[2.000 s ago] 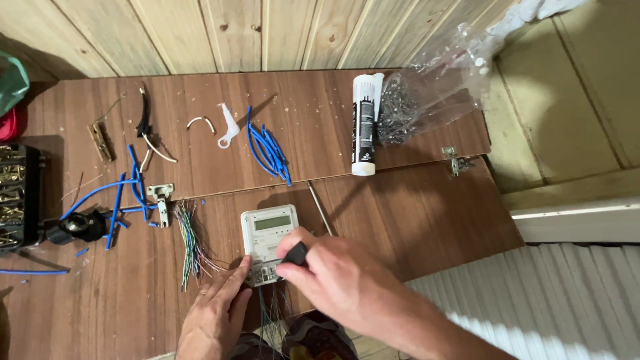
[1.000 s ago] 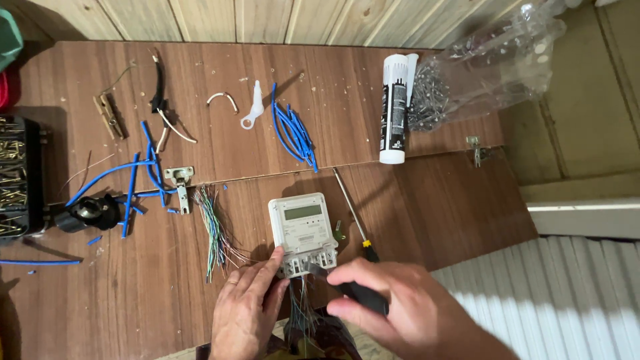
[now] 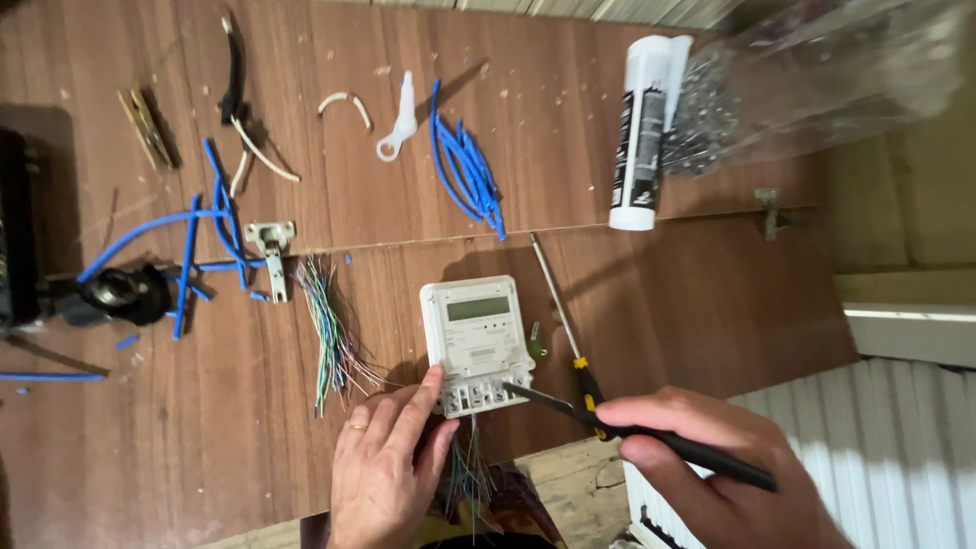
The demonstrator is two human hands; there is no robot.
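A white electricity meter [image 3: 479,335] with a grey display lies on the brown wood-grain board. My left hand [image 3: 393,457] steadies its lower left corner with the fingertips. My right hand [image 3: 701,457] grips a black-handled tool [image 3: 671,442], whose thin dark tip reaches the meter's terminal row; the exact kind of tool cannot be told. Thin wires [image 3: 473,473] hang below the terminals. Right of the meter lies a screwdriver [image 3: 560,305] with a yellow and black handle, partly behind my right fingers. A bundle of thin coloured wires [image 3: 326,335] rests to the left.
Blue wire pieces [image 3: 469,171], a white nozzle [image 3: 400,118], a sealant cartridge [image 3: 640,133] and a clear bag of screws [image 3: 701,114] lie behind. Left are a metal hinge [image 3: 271,255], a clothespin [image 3: 145,128], a black round fitting [image 3: 126,296] and a dark box [image 3: 15,229].
My right hand has moved back from over the meter to its lower right, with the black tool now showing more fully. The view has come closer. My left hand remains at the meter's lower left.
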